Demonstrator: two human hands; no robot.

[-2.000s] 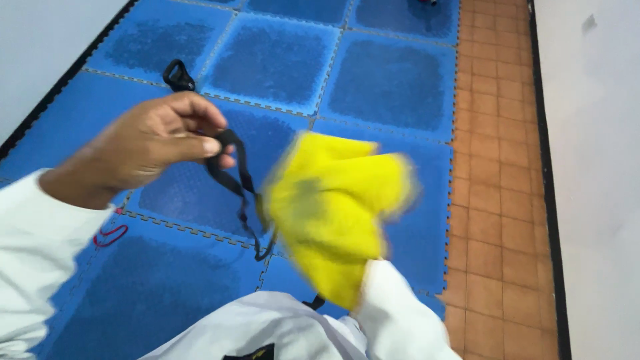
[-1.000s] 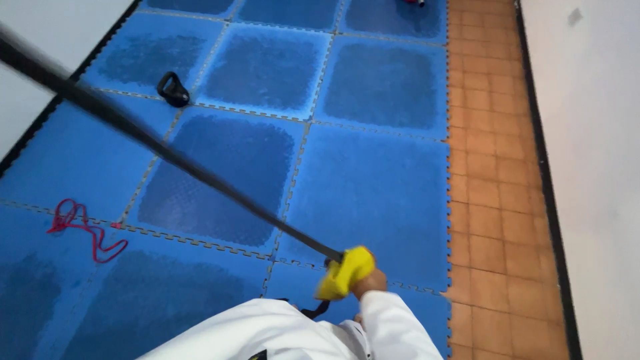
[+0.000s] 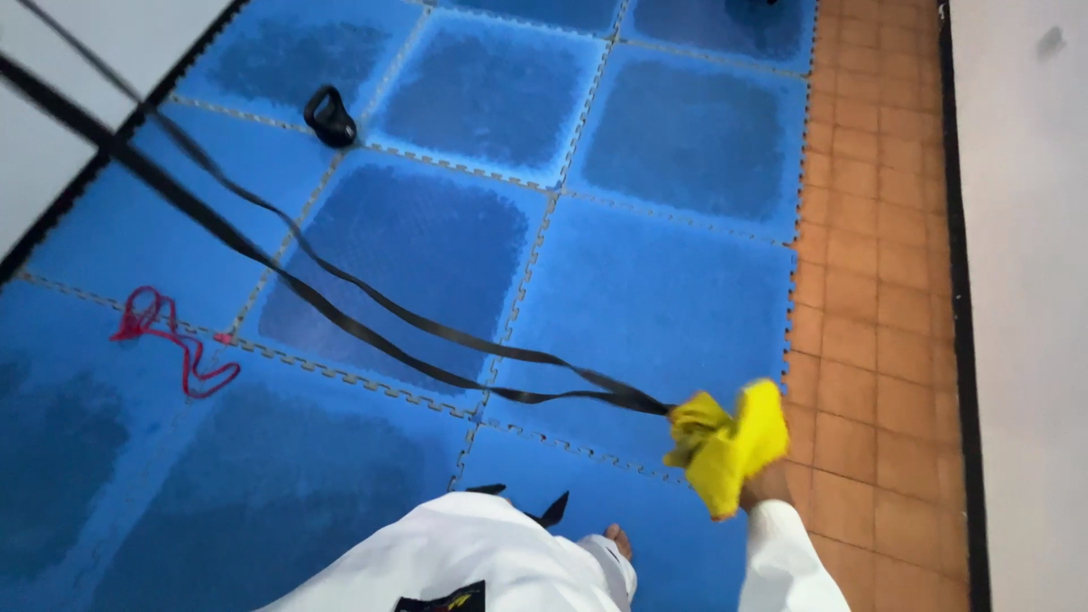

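My right hand (image 3: pixel 767 486), at the end of a white sleeve at the lower right, is closed on a yellow cloth (image 3: pixel 722 450) that hides most of its fingers. Out of the cloth run two lengths of a black strap (image 3: pixel 408 361), which sag over the blue mats and rise to the upper left edge of the view. My left hand is outside the view, so what it holds does not show.
A black kettlebell (image 3: pixel 330 117) stands on the blue foam mats (image 3: pixel 671 289) at the upper left. A red cord (image 3: pixel 183 340) lies on the mats at the left. Orange floor tiles (image 3: pixel 884 340) run beside a white wall (image 3: pixel 1020 297) on the right. My bare foot (image 3: pixel 620 541) shows below.
My left hand, seen two seconds ago with the black strap, has left the view. The strap, one straight dark line a second ago, now shows as two sagging lengths.
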